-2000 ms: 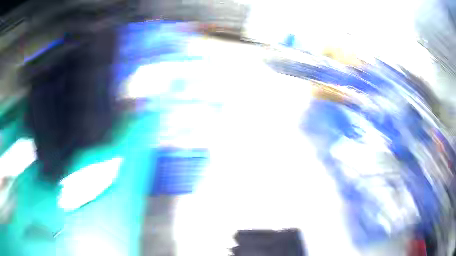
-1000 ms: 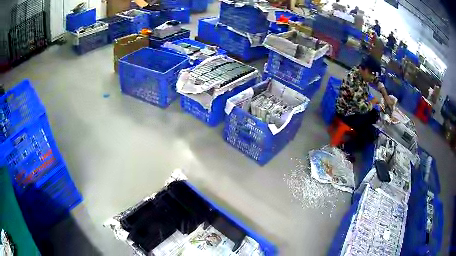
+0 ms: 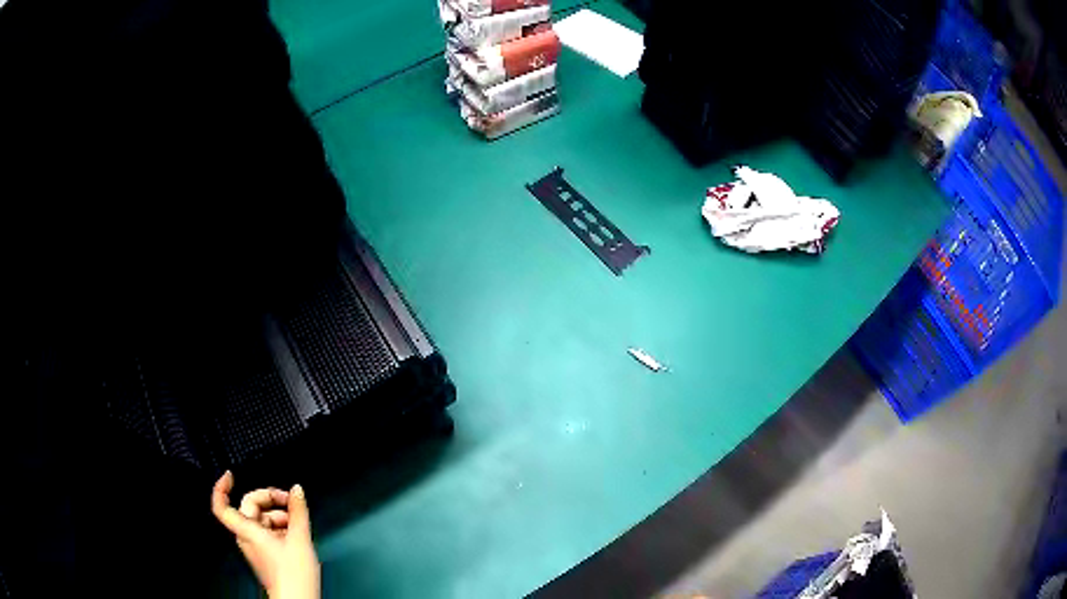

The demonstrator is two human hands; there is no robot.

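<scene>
My left hand is at the lower left, fingers loosely curled and apart, with nothing visible in it. It is just below the front edge of a stack of black finned housings; contact cannot be told. The stack's ribbed top shows, while its left side is lost in black. A flat black end plate with cutouts lies on the green bench. A small pale tool lies nearer the bench edge. My right hand is not recognisable; only a faint skin-toned sliver shows at the bottom edge.
Folded paper bundles stand at the back beside a white sheet. More tall black stacks stand at the back right. A crumpled white-and-red cloth lies before them. Blue crates stand beyond the curved bench edge; a paper-lined one is below.
The view has swung from the floor, crates and a seated person to the green bench. The black stacks and my left hand have come into view; the lined crate now shows only at the bottom edge.
</scene>
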